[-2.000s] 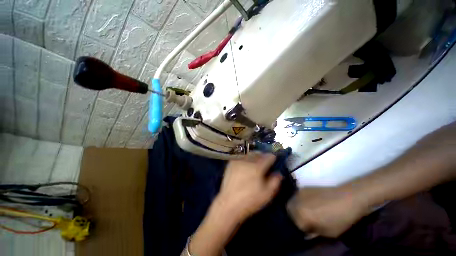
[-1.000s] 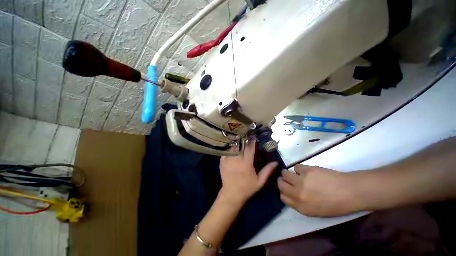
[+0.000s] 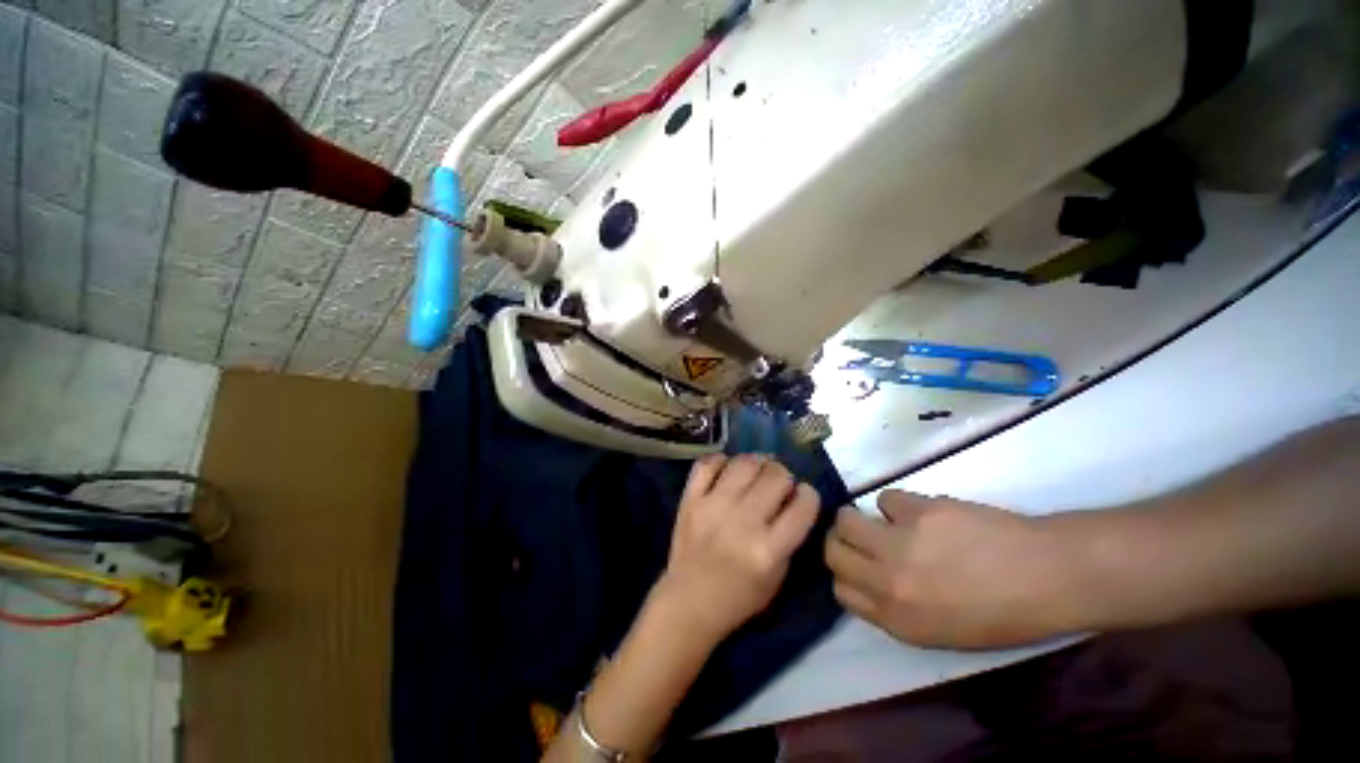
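Observation:
The navy garment (image 3: 522,574) lies under the sewing machine's cream-white head (image 3: 597,391) and spreads to the left and towards the bottom. My left hand (image 3: 741,534) is on the cloth just below the presser foot area, its fingers curled onto the fabric. My right hand (image 3: 947,570) holds the cloth's right edge between thumb and fingers, close beside my left hand. A ribbed brassy block (image 3: 811,431) sits beside the foot. The needle and foot are hard to make out in the lamp glare.
Blue thread snips (image 3: 977,368) lie on the bed right of the foot. Dark scraps (image 3: 1141,224) lie under the machine arm. A screwdriver (image 3: 284,146) and blue-sleeved lamp (image 3: 436,261) stick out at the head's end. Cardboard (image 3: 298,567) and a yellow plug (image 3: 187,611) are at left.
My left fingers were stretched forward under the head and are now drawn back and curled. My right hand has come to the cloth edge and stayed there. The view has shifted slightly.

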